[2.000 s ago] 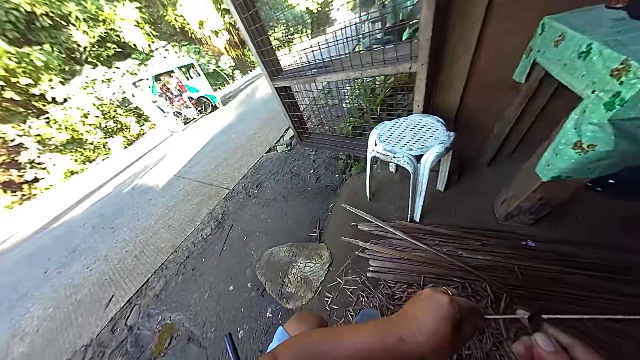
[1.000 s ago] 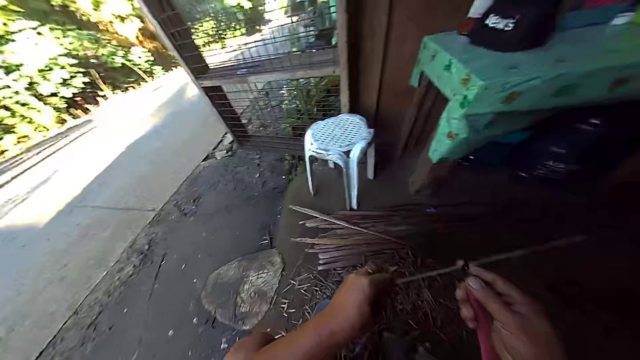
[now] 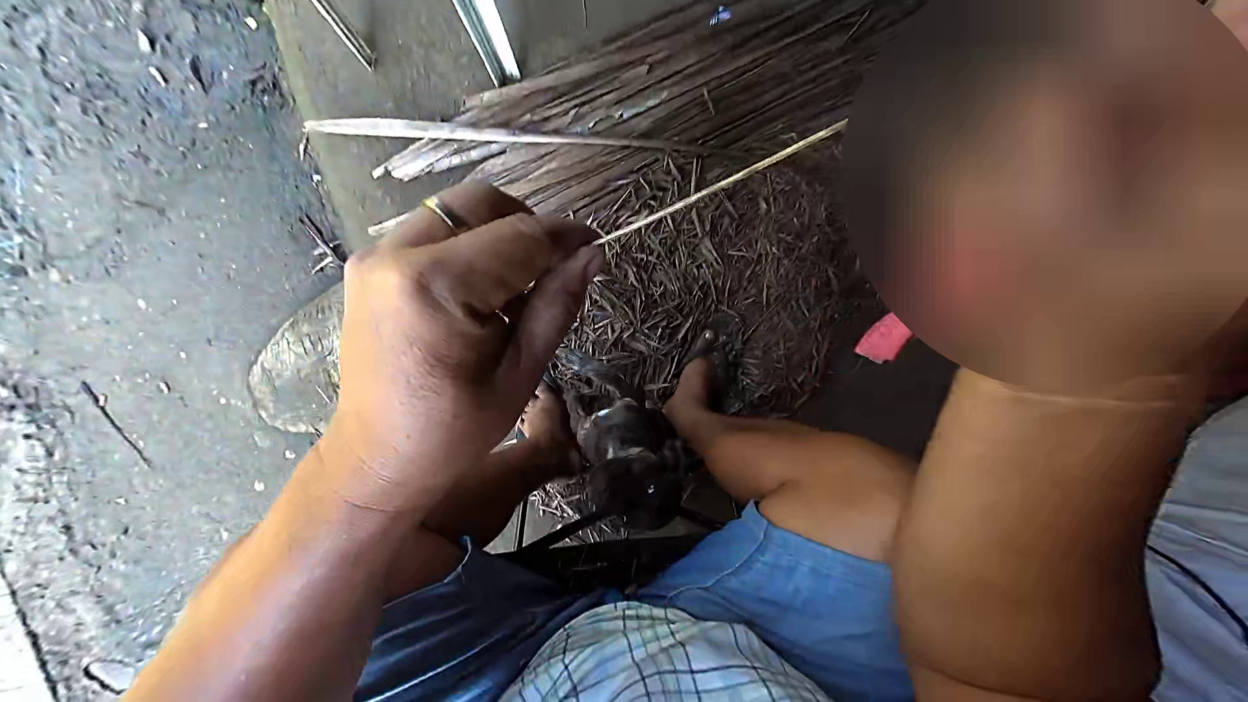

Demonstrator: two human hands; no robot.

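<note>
My left hand (image 3: pixel 448 322), with a ring on one finger, pinches one end of a thin pale stick (image 3: pixel 721 185) between thumb and fingertips. The stick slants up to the right and ends from view at a blurred patch. My right hand (image 3: pixel 1053 224) is inside that patch at the upper right, so its fingers and grip are hidden. A pink piece (image 3: pixel 882 338) shows just below the patch's left edge. Behind my left hand lie long dry brown strips (image 3: pixel 585 107), with a longer pale strip (image 3: pixel 439 130) over them.
Short dry scraps (image 3: pixel 741 263) cover the ground around my feet. A dark object (image 3: pixel 629 453), its kind unclear, stands between my legs. A flat stone (image 3: pixel 297 366) lies left, partly behind my left wrist. Light chair legs (image 3: pixel 486 39) stand at the top.
The view has tilted down to my lap and feet. Both hands appear higher in the picture. The pink-handled tool seen in my right hand earlier is now mostly hidden by the blur.
</note>
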